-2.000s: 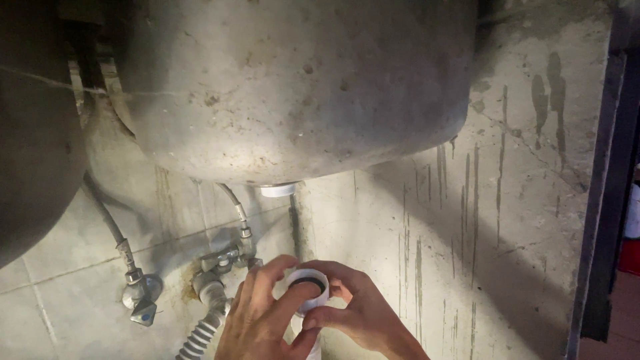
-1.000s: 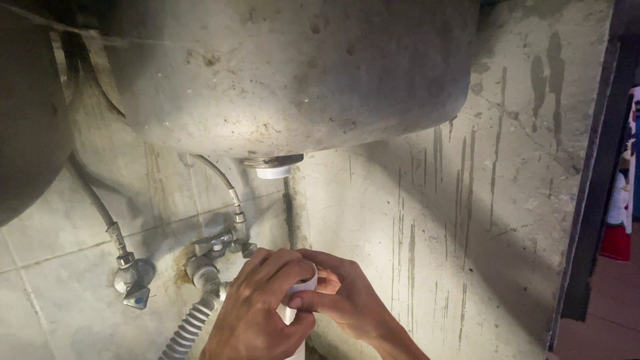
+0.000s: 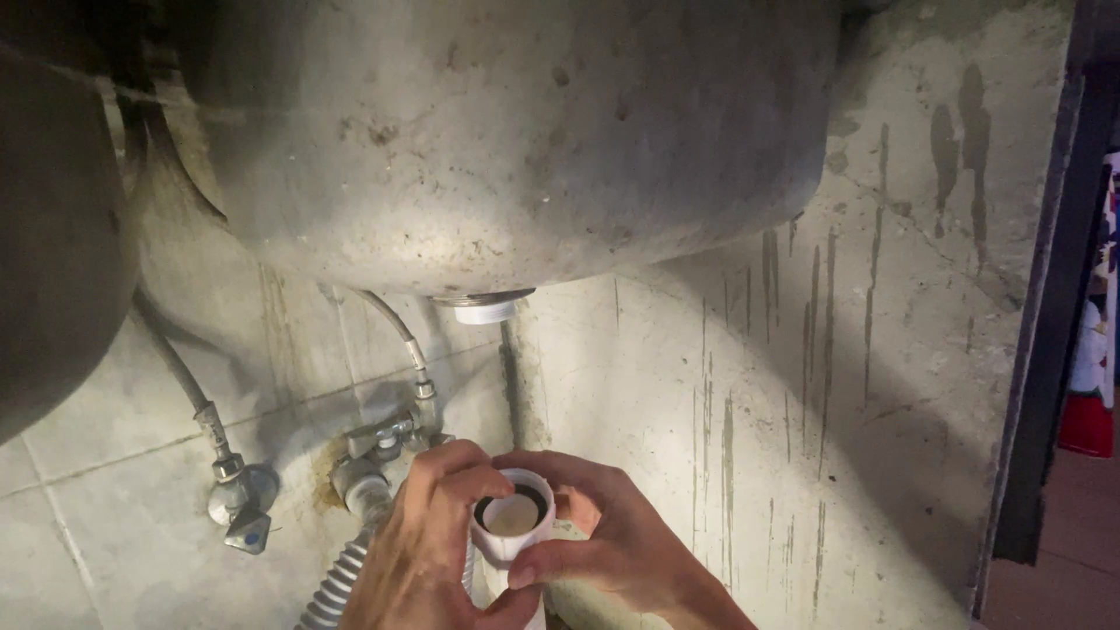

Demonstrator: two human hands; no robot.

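Observation:
Both hands hold a white plastic drain pipe with a slip nut (image 3: 499, 547) at its upper end. A black rubber washer (image 3: 535, 495) shows inside the nut's open mouth. My left hand (image 3: 429, 542) wraps the pipe's left side, one fingertip at the rim. My right hand (image 3: 612, 542) grips the nut from the right, its thumb across the front. Above them, the threaded white drain outlet (image 3: 486, 312) projects from the underside of a metal sink basin (image 3: 525, 157), apart from the pipe. The pipe's lower part is mostly hidden by my hands.
A corrugated grey hose (image 3: 337, 582) runs down beside my left hand from a wall fitting (image 3: 360, 486). An angle valve (image 3: 243, 503) with a braided hose (image 3: 175, 359) is at left. Another basin (image 3: 52, 227) hangs far left. A stained wall (image 3: 744, 420) stands at right.
The nut's mouth and black washer, largely covered by my fingers one second ago, are in sight again. Both hands remain on the pipe, below the drain outlet.

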